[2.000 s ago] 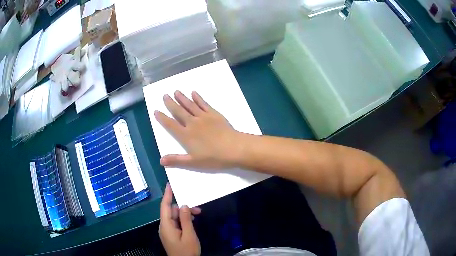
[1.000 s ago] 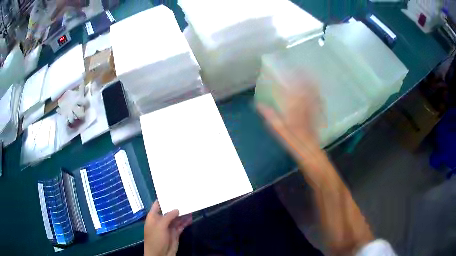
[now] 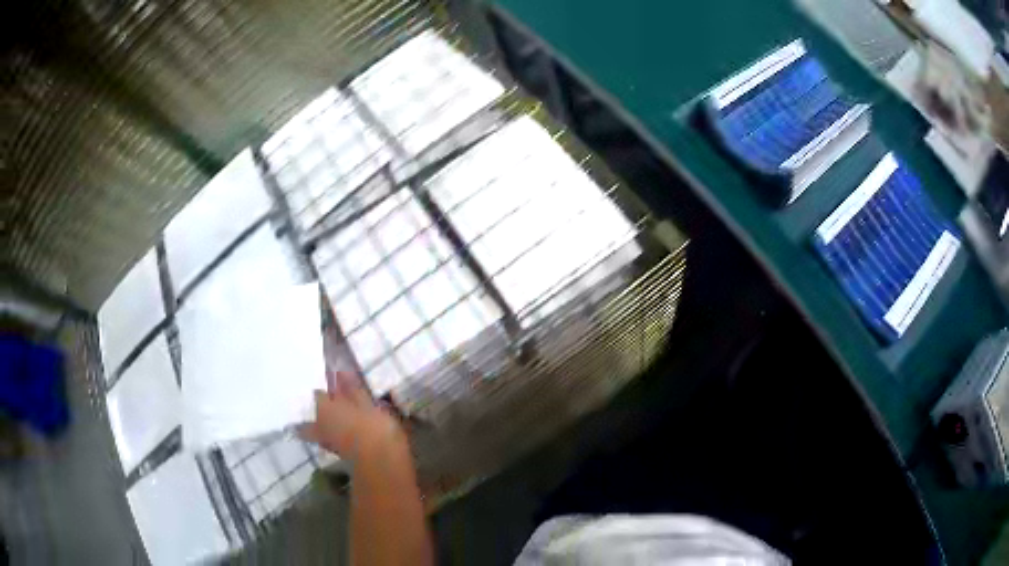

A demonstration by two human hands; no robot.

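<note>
My left hand [image 3: 354, 418] grips the right edge of a white-faced panel [image 3: 249, 343], low in the picture left of centre. The panel is over the wire mesh basket [image 3: 653, 304] and overlaps white-faced panels in it. Blur hides whether it rests on them. The basket holds several piles of white-faced panels [image 3: 537, 216] in rows, some crossed by dark grid lines. My right hand is not in view.
The green bench [image 3: 620, 44] curves down the right side. Two piles of blue cell strings [image 3: 780, 105] lie on it. A white box [image 3: 979, 415] is at the right edge. A blue object [image 3: 33, 381] is at the far left. A dark gap lies between basket and bench.
The view has swung left from the work spot to the basket. My left hand has carried the white panel off the bench to over the basket. My right hand has left the picture.
</note>
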